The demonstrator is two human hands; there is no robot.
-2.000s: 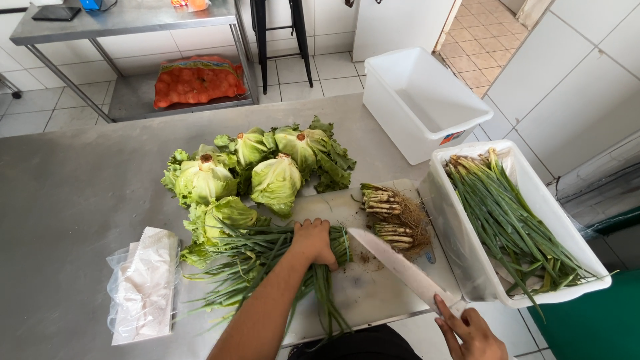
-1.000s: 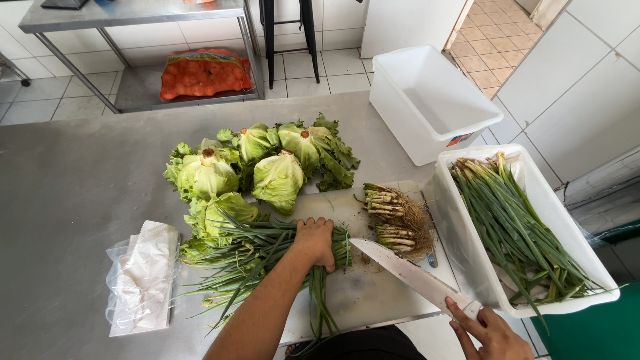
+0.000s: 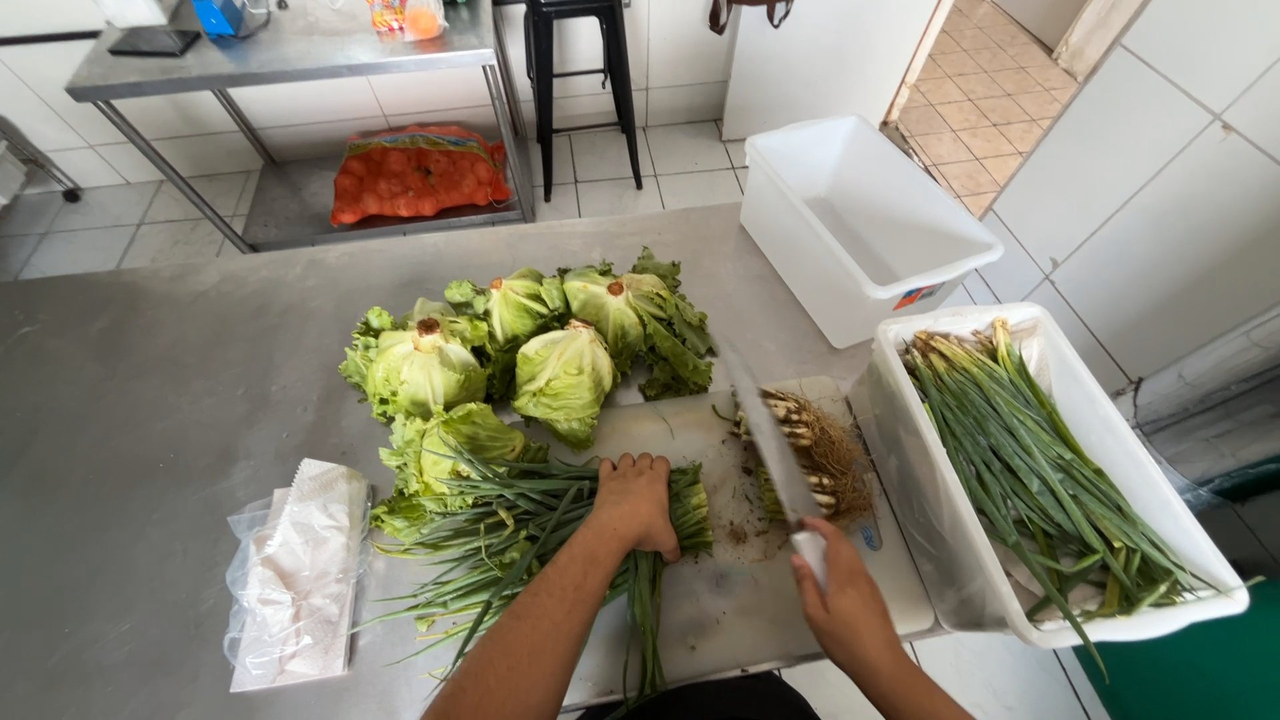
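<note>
My left hand (image 3: 637, 505) grips a bunch of green onions (image 3: 530, 540) near its cut end, pressing it on a white cutting board (image 3: 700, 620). In my right hand (image 3: 840, 590) is the white handle of a large kitchen knife (image 3: 770, 440); its blade, blurred, points up and away from me over the board, beside the cut-off root ends (image 3: 825, 450). These roots lie in a pile on the board's right side, apart from the bunch. Heads of lettuce (image 3: 565, 380) sit behind and to the left of the bunch, stem ends up.
At the right, a white plastic tub (image 3: 1060, 630) holds more green onions (image 3: 1030, 460). Behind it stands an empty white tub (image 3: 870, 210). Plastic bags and paper (image 3: 305, 570) lie on the steel table (image 3: 150, 420) at left. A red mesh sack (image 3: 420, 175) rests on a shelf beyond.
My right hand has moved left with the knife, whose blade has swung to point more away from me. My left hand remains on the bunch.
</note>
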